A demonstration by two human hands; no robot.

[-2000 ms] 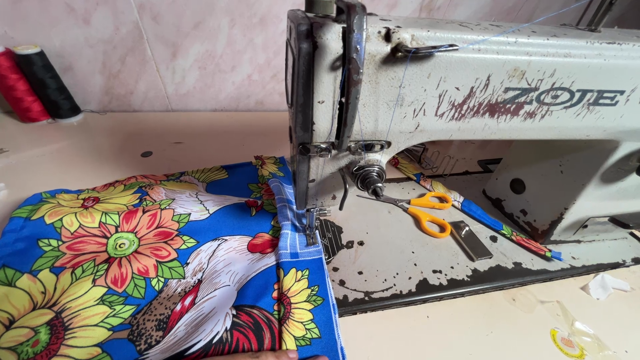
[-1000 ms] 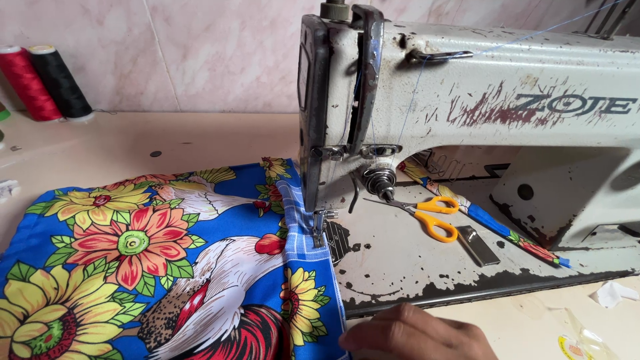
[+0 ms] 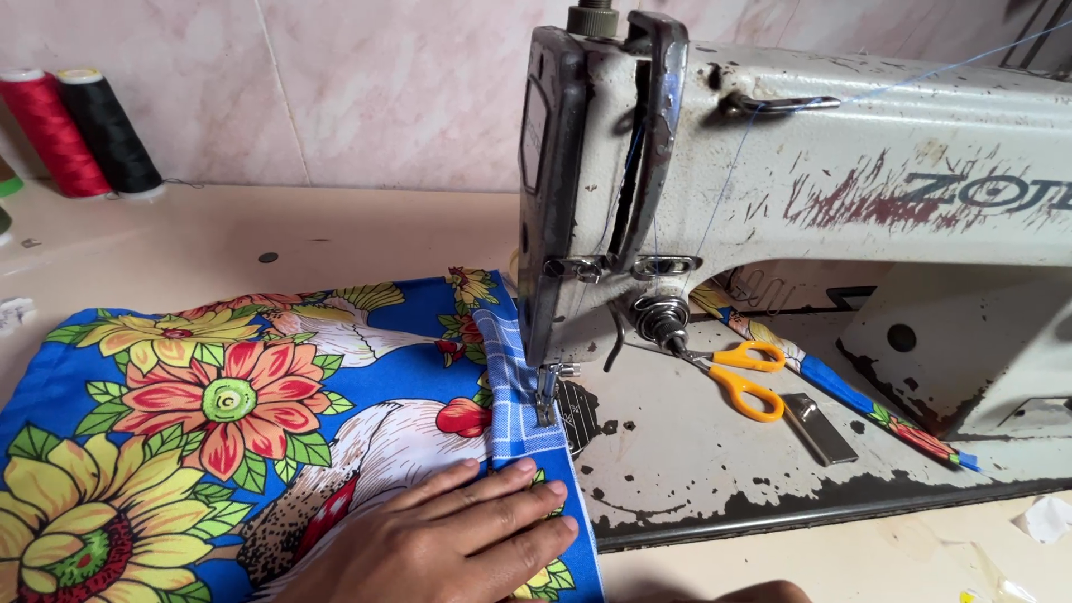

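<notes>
My left hand [image 3: 481, 536] lies palm down on the blue printed fabric [image 3: 402, 306], fingers spread, just below a blue-and-white checked strip [image 3: 512, 368]. The fabric shows roosters and large flowers. Above my fingertips, the presser foot [image 3: 545, 409] of the white ZOJE sewing machine [image 3: 796, 151] sits on the checked strip near the fabric's right edge. Only a sliver of my right hand [image 3: 762, 593] shows at the bottom edge, right of the fabric; its fingers and anything in them are hidden. Blue thread runs through the machine's guides.
Orange-handled scissors [image 3: 749, 398] and a metal piece [image 3: 821, 429] lie on the machine bed, near a narrow printed fabric strip [image 3: 888, 419]. Red [image 3: 59, 134] and black [image 3: 109, 134] thread spools stand at the back left. A white scrap [image 3: 1045, 519] lies at the right.
My left hand has come onto the fabric below the checked strip. My right hand, beside the fabric's lower right edge one second ago, is now mostly below the view.
</notes>
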